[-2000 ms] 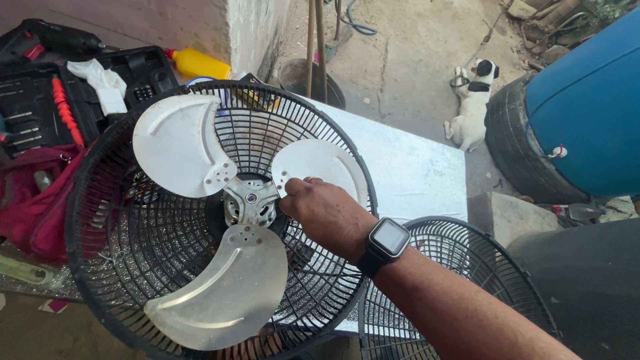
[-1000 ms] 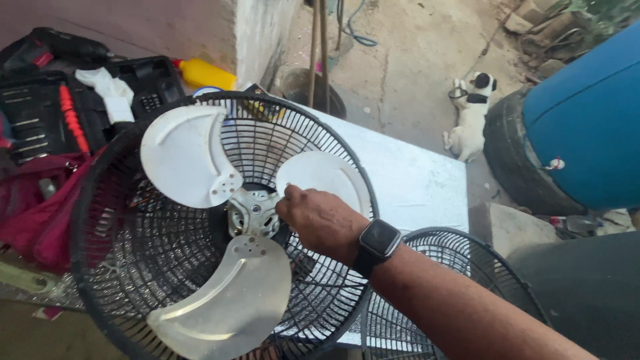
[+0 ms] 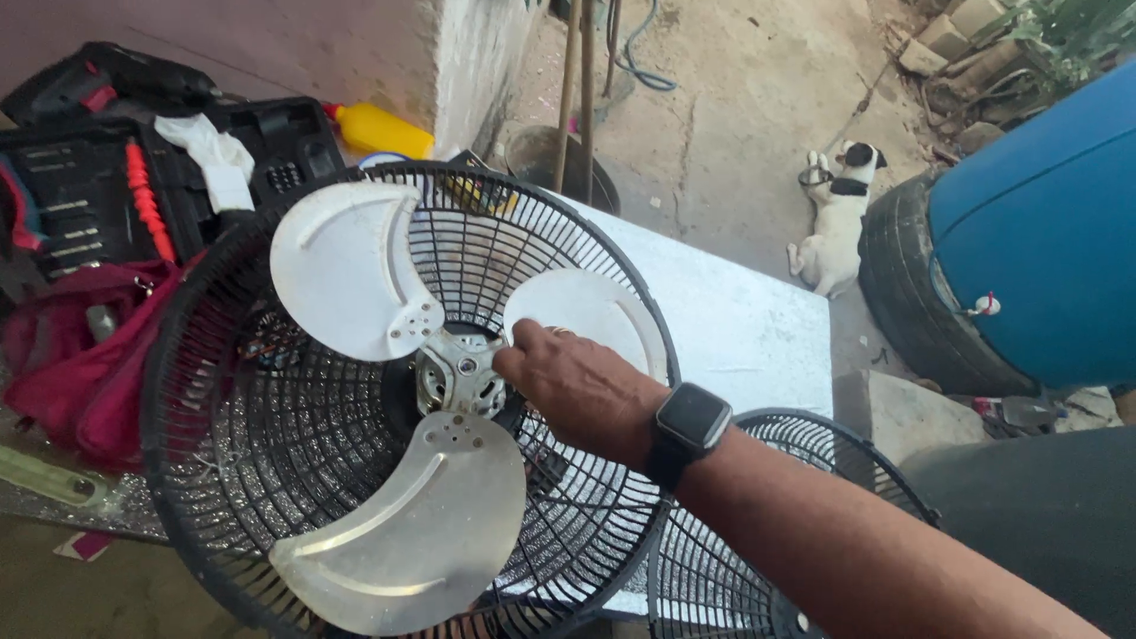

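My right hand (image 3: 581,383), with a black smartwatch on its wrist, reaches in from the lower right. Its bent fingers grip the root of the right-hand blade of a three-bladed metal fan propeller (image 3: 466,366), beside the hub. The blades are pale and dull metal: one at upper left (image 3: 342,275), one at right (image 3: 590,311) partly behind my hand, one at the bottom (image 3: 417,541). Behind them lies a round black wire fan guard (image 3: 160,417). The fingertips are partly hidden. My left hand is not in view.
A second black guard (image 3: 799,422) lies at lower right on the silvery tabletop (image 3: 754,328). On the left are an open tool case (image 3: 106,200), a power drill (image 3: 142,75), a yellow bottle (image 3: 386,130) and a magenta bag (image 3: 80,373). A dog (image 3: 834,231) lies beside a blue barrel (image 3: 1047,222).
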